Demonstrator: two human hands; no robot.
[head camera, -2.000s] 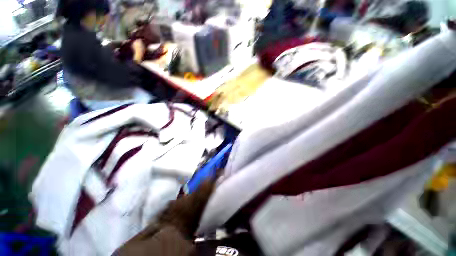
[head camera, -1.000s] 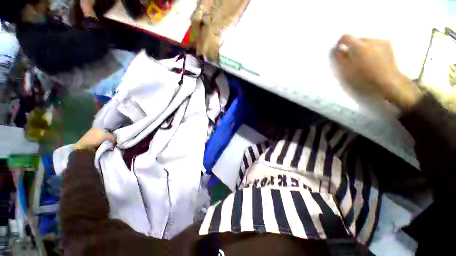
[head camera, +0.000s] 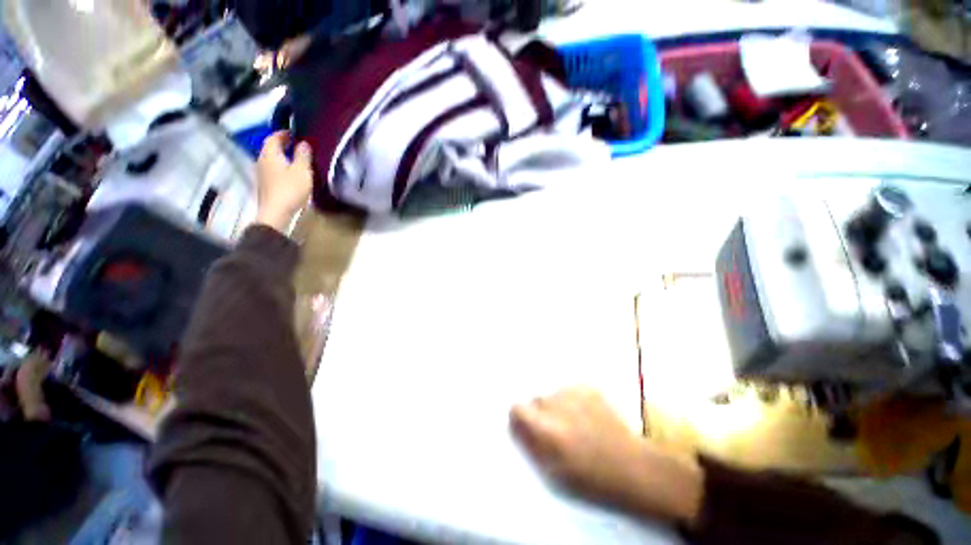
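Observation:
A bunched pile of maroon and white striped garment pieces (head camera: 458, 117) lies at the far left edge of the white table. My left hand (head camera: 283, 183) is stretched out at the pile's left side, by the maroon cloth; blur hides whether its fingers hold any of it. My right hand (head camera: 580, 442) rests on the white table top (head camera: 468, 319), fingers curled, with nothing seen in it. The white sewing machine head (head camera: 815, 282) with black knobs stands right of my right hand, its lamp glow below it.
A blue basket (head camera: 655, 96) and a red basket (head camera: 868, 96) with small items stand beyond the table. Another machine with a dark box (head camera: 144, 279) is at the left. Part of another person (head camera: 32, 389) shows at the lower left.
The view has swung up and right. My left hand has left the white garment pile low on the left and reached out to the far pile. My right hand still rests on the table.

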